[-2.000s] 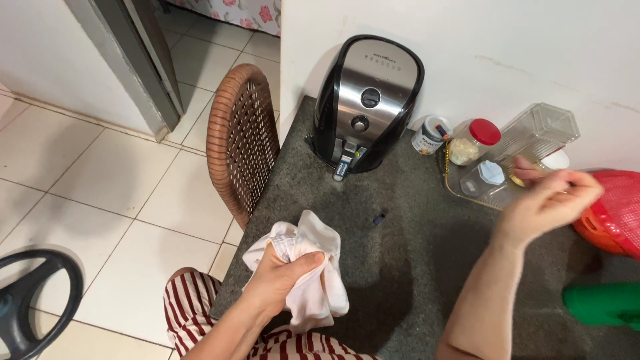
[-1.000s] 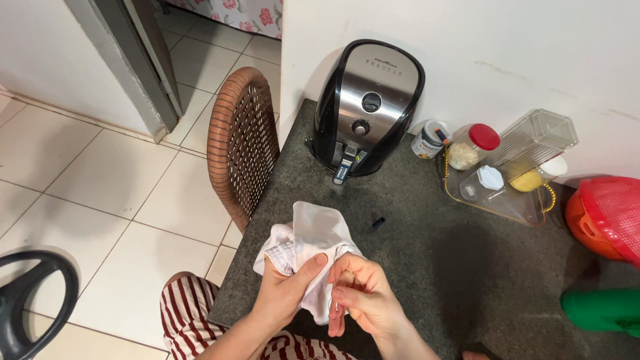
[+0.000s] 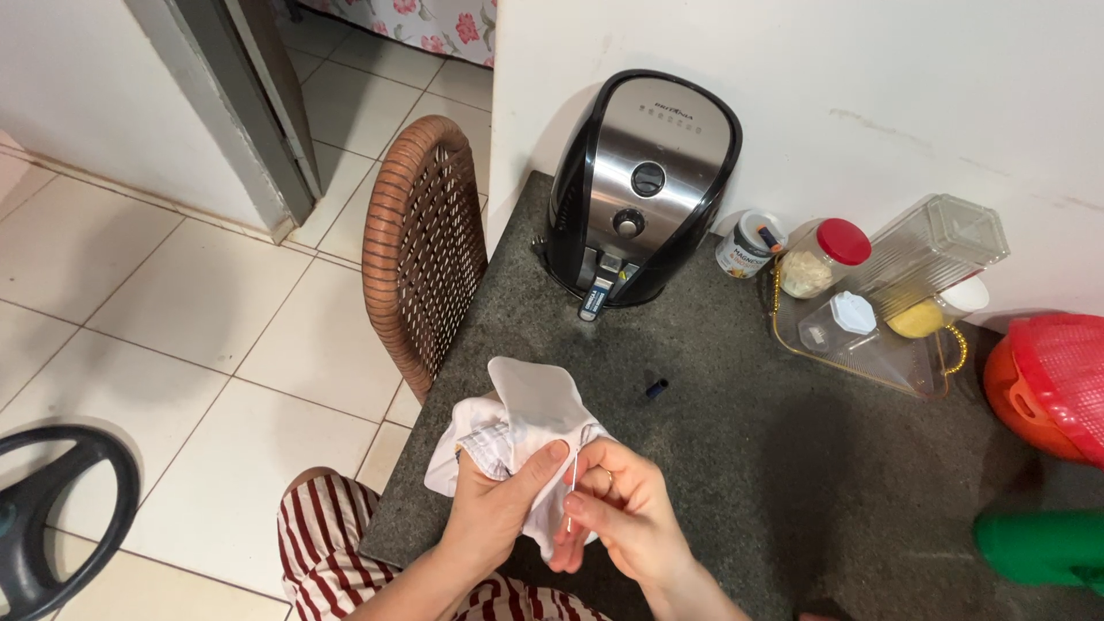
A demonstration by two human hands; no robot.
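A pale pinkish-white cloth (image 3: 542, 398) with a smooth flap standing up is bunched over the table's near edge. My left hand (image 3: 509, 492) grips it, the thumb pressed on top. Close beside it on the right, my right hand (image 3: 617, 504) holds a thin, light metal-looking tool (image 3: 573, 487), too small to name surely, between thumb and fingers. The tool's upper end is against the cloth. Beyond my hands, a small dark cylinder (image 3: 657, 388) lies on the table.
A black and steel air fryer (image 3: 664, 172) stands at the back of the dark stone table (image 3: 690, 448). Jars and a clear container sit around a gold-handled tray (image 3: 862, 366). A red basket (image 3: 1056, 388) and green bottle (image 3: 1035, 548) are right; a wicker chair (image 3: 423, 259) is left.
My right hand was raised near the tray two seconds ago and is now at the cloth beside my left hand. The cloth's smooth flap now stands up.
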